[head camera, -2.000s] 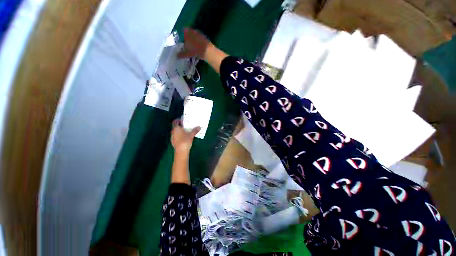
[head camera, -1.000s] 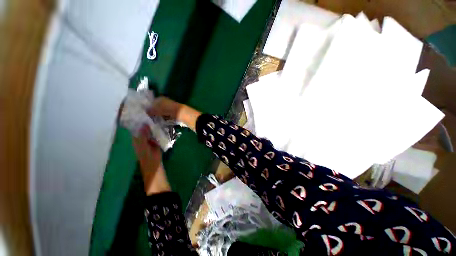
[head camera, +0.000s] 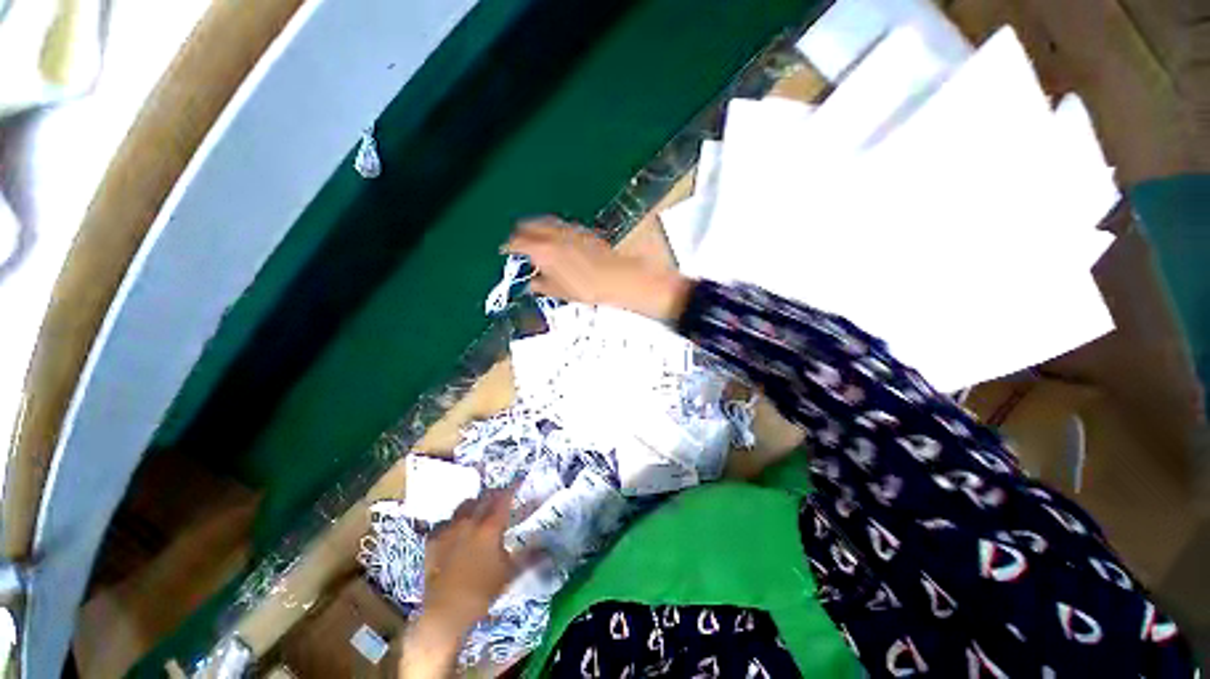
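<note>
My right hand (head camera: 584, 269) is above the near edge of the green belt, with a small coiled white cord (head camera: 507, 284) at its fingertips. A heap of white-grey coiled cords (head camera: 498, 444) lies on the ledge before the green apron. Printed white cards (head camera: 597, 378) lie on the heap. My left hand (head camera: 465, 564) is on the near left part of the heap, blurred; its fingertips are by the cards, and whether they grip anything is unclear.
Large white sheets (head camera: 916, 226) lie fanned on the right. The green belt (head camera: 398, 279) runs diagonally beyond the ledge. Another coiled cord (head camera: 368, 155) is at the pale rail (head camera: 239, 219). A brown carton (head camera: 173, 531) is at lower left. A white label (head camera: 369, 643) shows near the bottom.
Both hands have left the far side of the belt and come back to the cord heap. The cards and clear wrap they handled there are out of view. The view has turned.
</note>
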